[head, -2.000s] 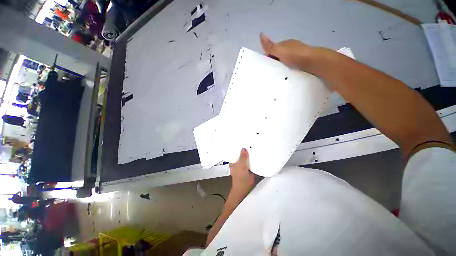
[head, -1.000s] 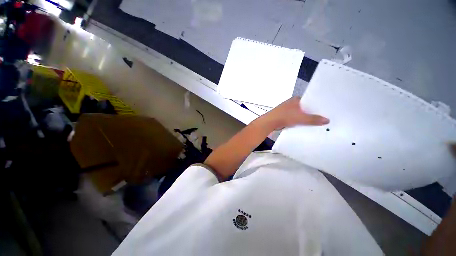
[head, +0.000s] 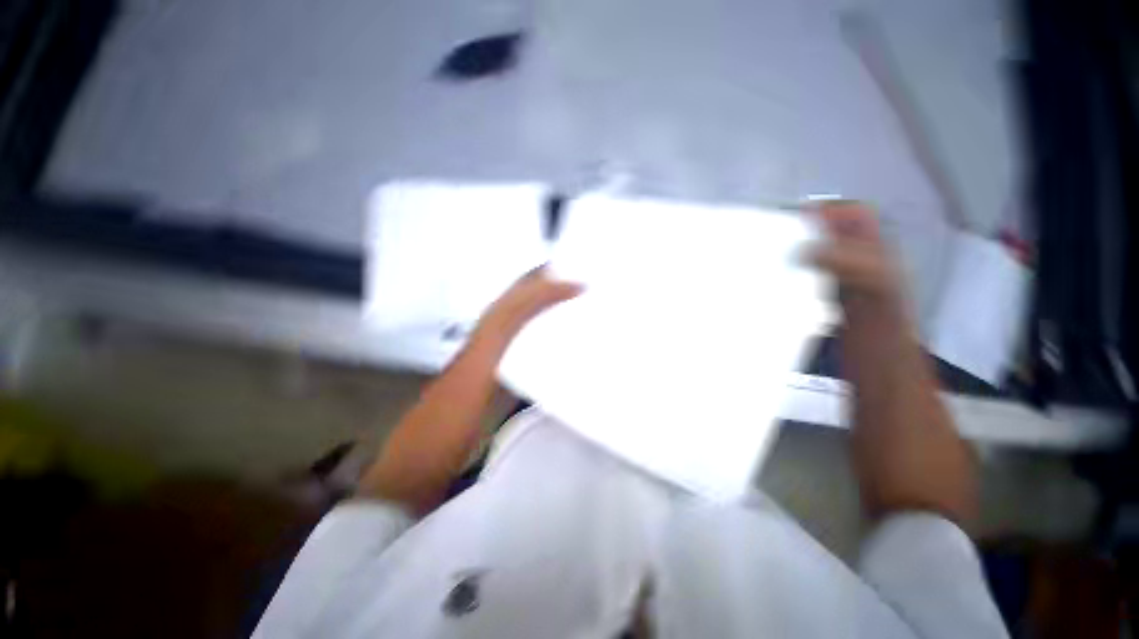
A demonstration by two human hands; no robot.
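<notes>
A white cut panel (head: 675, 325) is held up in front of me over the table's near edge; it is overexposed and its dots cannot be made out. My left hand (head: 518, 310) grips its left edge. My right hand (head: 849, 256) grips its upper right edge. A stack of panels (head: 456, 250) lies on the table to the left, partly behind my left forearm. The frame is blurred, so finger detail is unclear.
The table covering (head: 700, 100) is pale grey with a dark gap at the upper left. A white sheet stack (head: 981, 300) lies at right beside something red. A long thin stick (head: 906, 119) lies diagonally. Yellow shows low at left.
The view has swung to the right and shows both hands. The held panel now appears nearer the middle, with my right hand on its upper right edge.
</notes>
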